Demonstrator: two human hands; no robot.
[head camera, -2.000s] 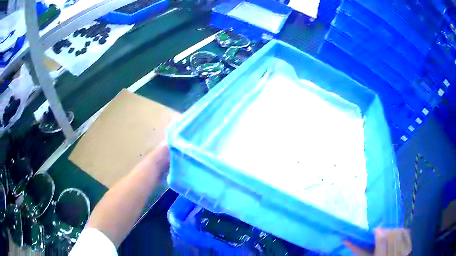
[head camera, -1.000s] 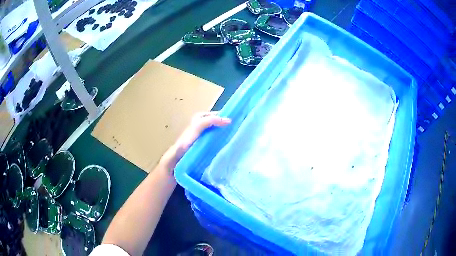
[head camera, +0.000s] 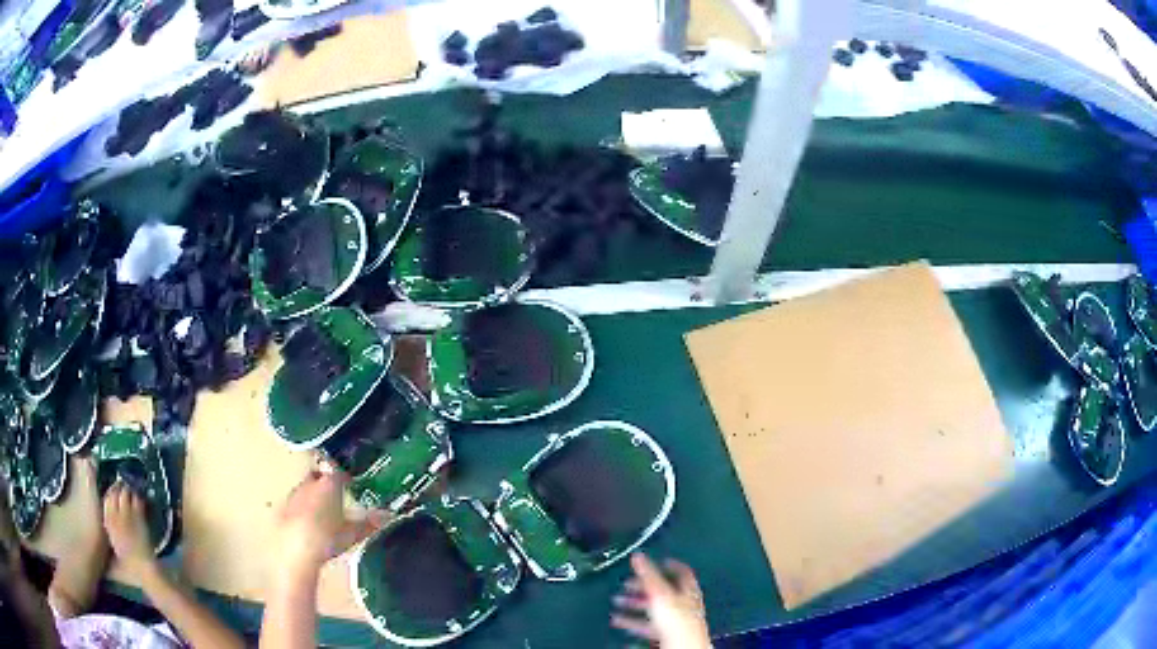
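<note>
Two housing halves with green boards and black centres lie nearest me, a left one (head camera: 431, 573) and a right one (head camera: 590, 494), edges touching. My left hand (head camera: 320, 517) is at the upper left of the left one, fingers apart; whether it touches the unit I cannot tell. My right hand (head camera: 662, 604) is open and empty, just below the right one. More units lie behind, among them one with a pale rim (head camera: 510, 361) and a tilted one (head camera: 327, 377).
A cardboard sheet (head camera: 856, 431) lies right of the units. Several units (head camera: 1098, 431) lie at the far right. A metal post (head camera: 771, 152) rises behind. Loose black parts (head camera: 571, 209) are heaped at the back. Another person's hands (head camera: 124, 522) work on a unit at lower left.
The view has swung left to the unit pile. The lined blue tote is out of my hands and not identifiable in view. Both my hands are now at the units.
</note>
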